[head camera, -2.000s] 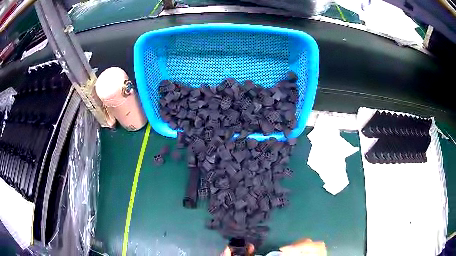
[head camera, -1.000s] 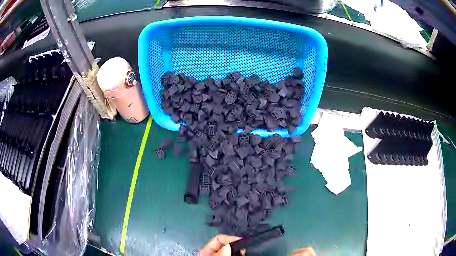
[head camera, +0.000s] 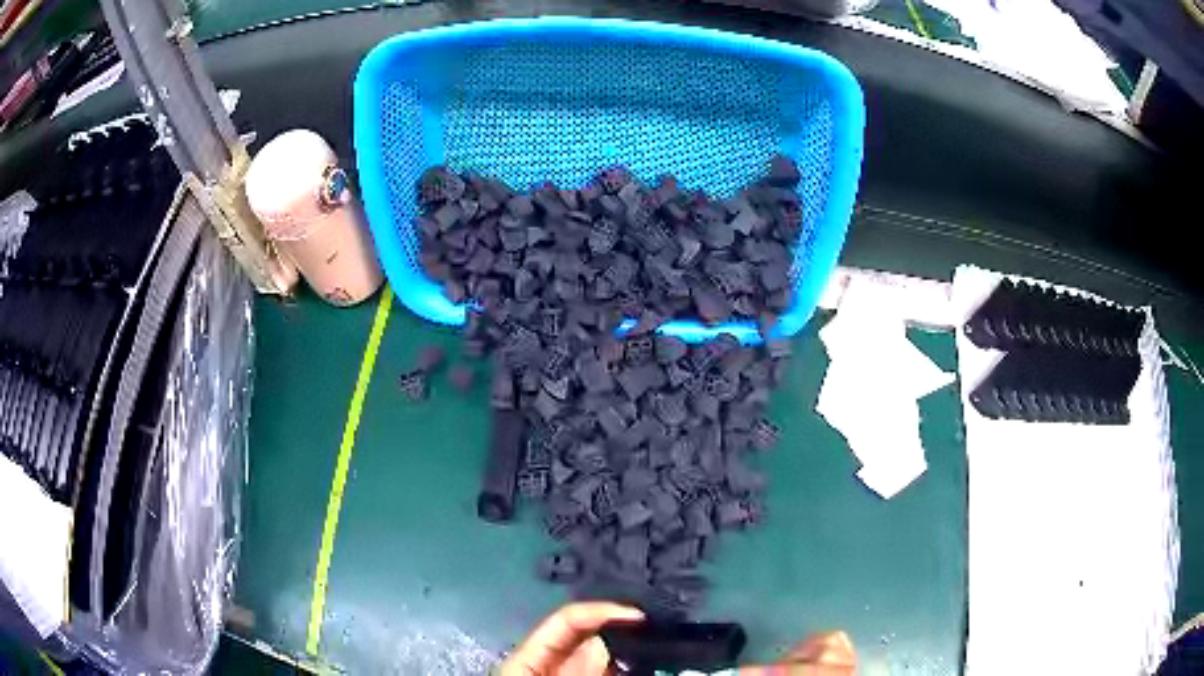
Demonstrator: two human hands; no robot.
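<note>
My left hand (head camera: 570, 642) is at the bottom edge, partly cut off, with its fingers on the left end of a black housing (head camera: 676, 644) that lies roughly level. My right hand (head camera: 821, 655) is at the bottom edge right of the housing, mostly cut off; whether it holds anything is unclear. A big heap of black end caps (head camera: 647, 436) spills from the tipped blue mesh basket (head camera: 852, 172) down to just above my left hand. Another black housing (head camera: 501, 462) lies upright in view along the heap's left side.
A white liner sheet (head camera: 1070, 528) at right holds two rows of black parts (head camera: 1056, 383). Crumpled white paper (head camera: 874, 403) lies beside it. A pink cup (head camera: 324, 238) stands by a metal post (head camera: 185, 119). Wrinkled plastic film (head camera: 198, 489) wraps the left stack of black housings (head camera: 40, 383).
The housing in my left hand has turned from slanting up to the right to nearly level. Both hands show a little more at the bottom edge. The view has shifted slightly.
</note>
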